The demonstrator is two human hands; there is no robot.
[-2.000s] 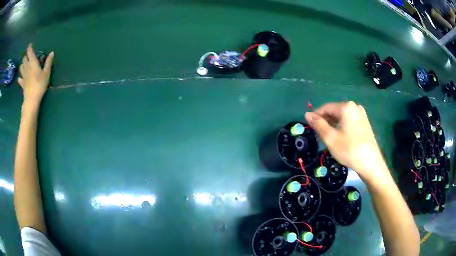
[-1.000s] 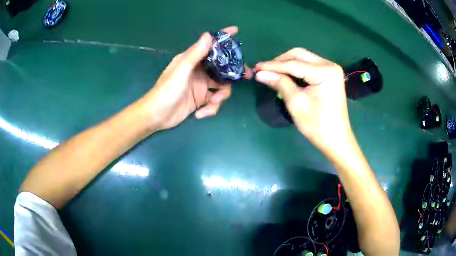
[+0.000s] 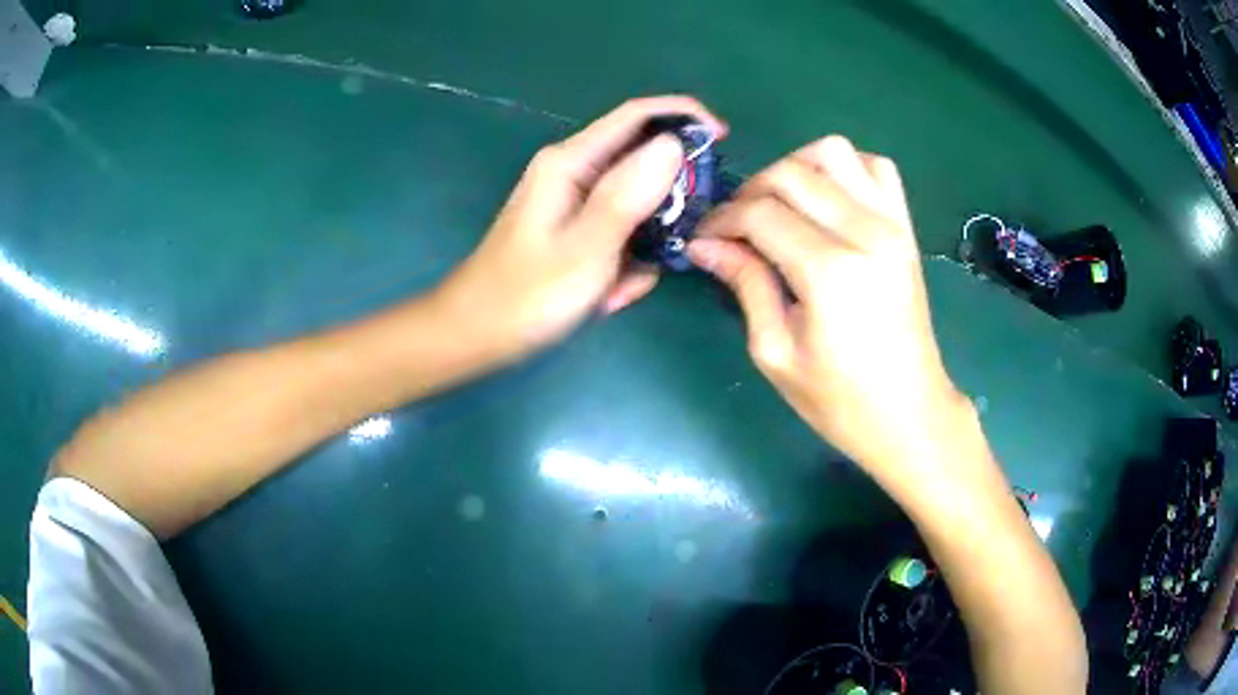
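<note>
My left hand (image 3: pixel 577 224) holds a round circuit board (image 3: pixel 699 177) by its rim, thumb across its face, in the upper middle. A white lead and a bit of red wire show on the board. My right hand (image 3: pixel 835 272) is at the board's right lower edge, thumb and fingertips closed together there. What is between its fingertips is hidden, and the area is blurred. No black housing shows clearly at the hands.
A joined unit, board and black housing (image 3: pixel 1090 270), lies right of my right hand. Grouped black housings (image 3: pixel 907 618) stand at the bottom, partly behind my right forearm. More housings (image 3: pixel 1174 543) cluster at the far right. A grey bracket (image 3: pixel 25 48) is top left.
The board in my left hand has moved slightly right and turned, its thumb now over the face. My right fingertips have closed in on its edge. The bench items have shifted in view.
</note>
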